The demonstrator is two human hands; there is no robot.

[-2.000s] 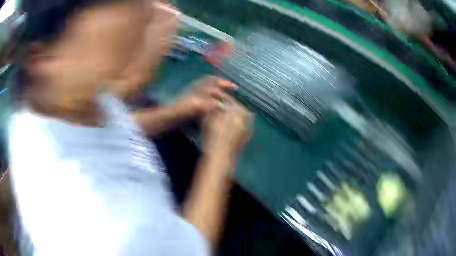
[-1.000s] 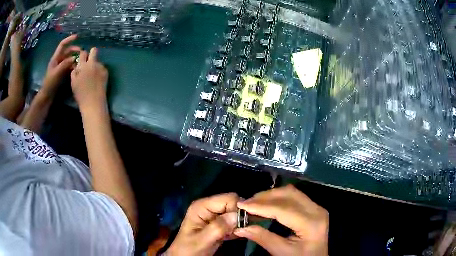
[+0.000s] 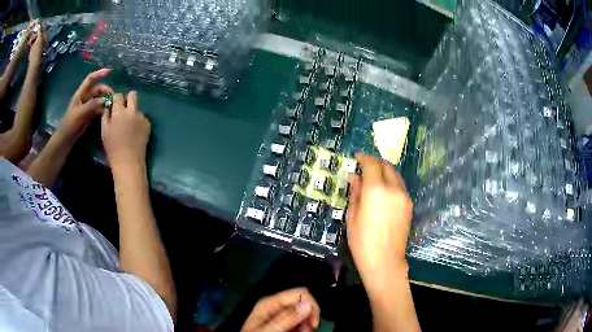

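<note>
A clear blister tray (image 3: 285, 242) lies on the dark green bench in front of me, with rows of small dark modules with silvery blocks (image 3: 256, 214) in its left and middle pockets. My right hand (image 3: 382, 211) reaches over the tray's right part, fingertips down at a pocket beside the filled rows. Whether a module is between those fingertips is hidden. My left hand (image 3: 284, 312) is low, below the bench edge and cut off by the bottom of the picture. Its fingers are curled, with a tiny dark speck at the fingertips; I cannot tell whether it holds anything.
A tall stack of clear trays (image 3: 500, 149) stands close to the right. A lower tray stack (image 3: 175, 39) is at the back left. A pale paper piece (image 3: 392, 137) lies on the tray's right side. A person in a white shirt (image 3: 71, 253) works at left, hands over the bench.
One second ago both my hands held a small module together below the bench edge. My right hand has moved up to the tray; my left stayed low. The view has shifted, so the tray appears lower.
</note>
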